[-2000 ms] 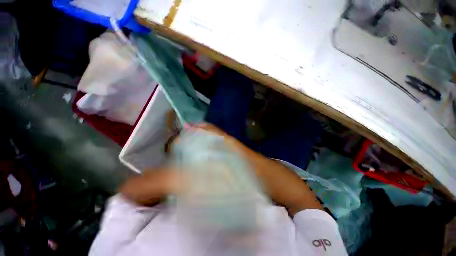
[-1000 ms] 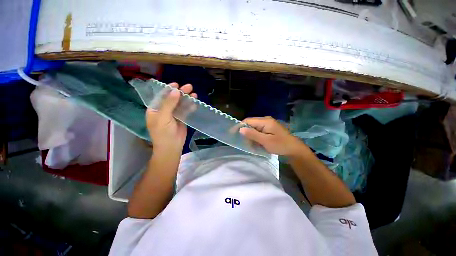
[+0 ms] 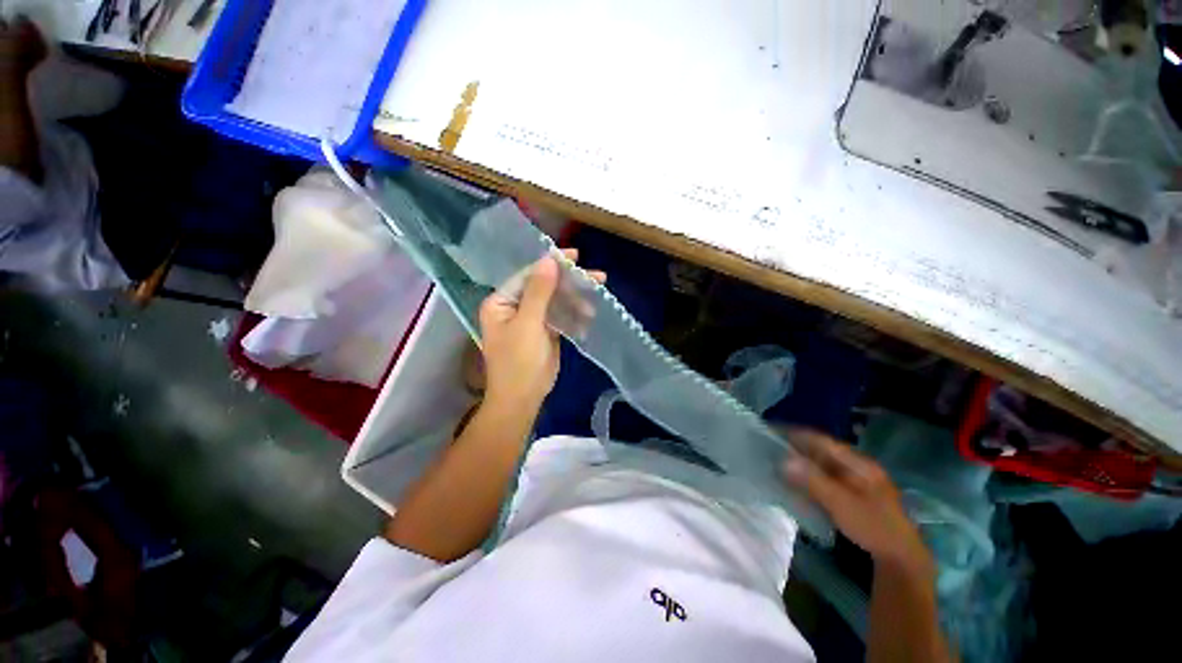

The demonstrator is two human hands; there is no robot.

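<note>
A sheer pale aqua strip [image 3: 668, 389] with a scalloped upper edge is stretched diagonally over my lap. My left hand [image 3: 525, 330] grips it near its upper left end, thumb on top. My right hand [image 3: 849, 486] is at its lower right part, blurred; its fingers lie over the strip, and whether they pinch it is unclear. More sheer aqua cloth [image 3: 421, 240] hangs from the table corner beside the blue tray. Thin curled aqua cloth [image 3: 758, 378] shows behind the strip.
The white table [image 3: 622, 123] with a wooden edge crosses above my hands. On it are a blue tray [image 3: 220, 119], black snips [image 3: 1099, 216] and a machine plate. Below are a white bin [image 3: 389, 434], a red basket [image 3: 1069, 464] and aqua cloth. Another person's arm shows at far left.
The view has turned, so the table edge slopes down to the right. My right hand has moved down and right, farther from my left hand, and more strip shows between them.
</note>
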